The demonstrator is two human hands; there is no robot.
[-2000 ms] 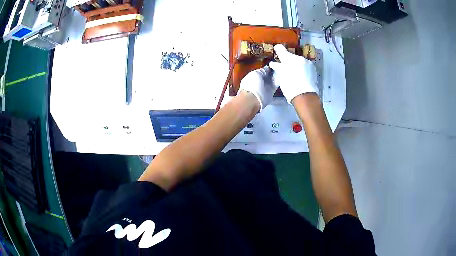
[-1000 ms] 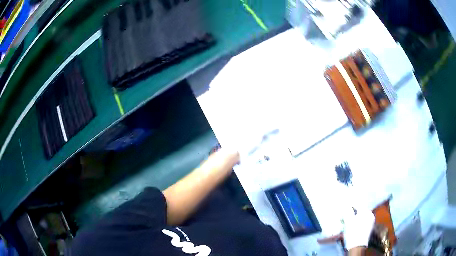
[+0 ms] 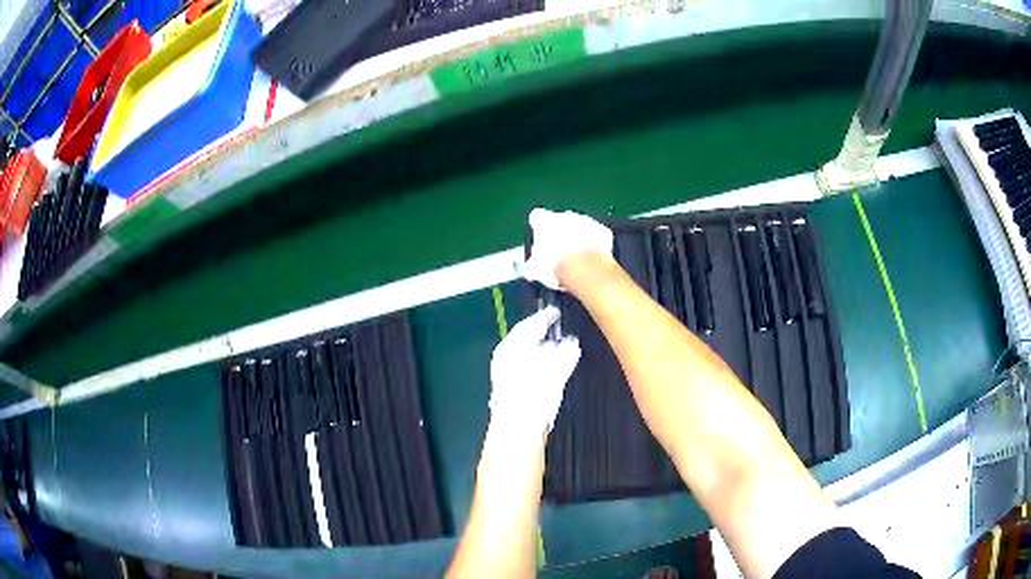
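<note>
My gloved right hand (image 3: 569,247) is at the upper left corner of the black slotted tray (image 3: 724,390); its fingers curl down and what they hold is hidden. My gloved left hand (image 3: 531,368) is just below, at the tray's left edge, with its fingertips closed around a short dark piece, seemingly the end of a black cylindrical unit. Several black cylindrical units (image 3: 755,277) with shiny ends lie in the upper part of the tray, right of my hands.
A second slotted tray (image 3: 390,452) with several units and a white strip lies left on the green belt (image 3: 469,339). A grey post (image 3: 893,68) stands at the back right. Blue (image 3: 170,141) and red (image 3: 102,91) bins are on the upper shelf. The white machine edge (image 3: 904,509) is at lower right.
The view has swung from the machine to the belt. Both hands have left the machine and its orange fixture and are now together at the tray's upper left.
</note>
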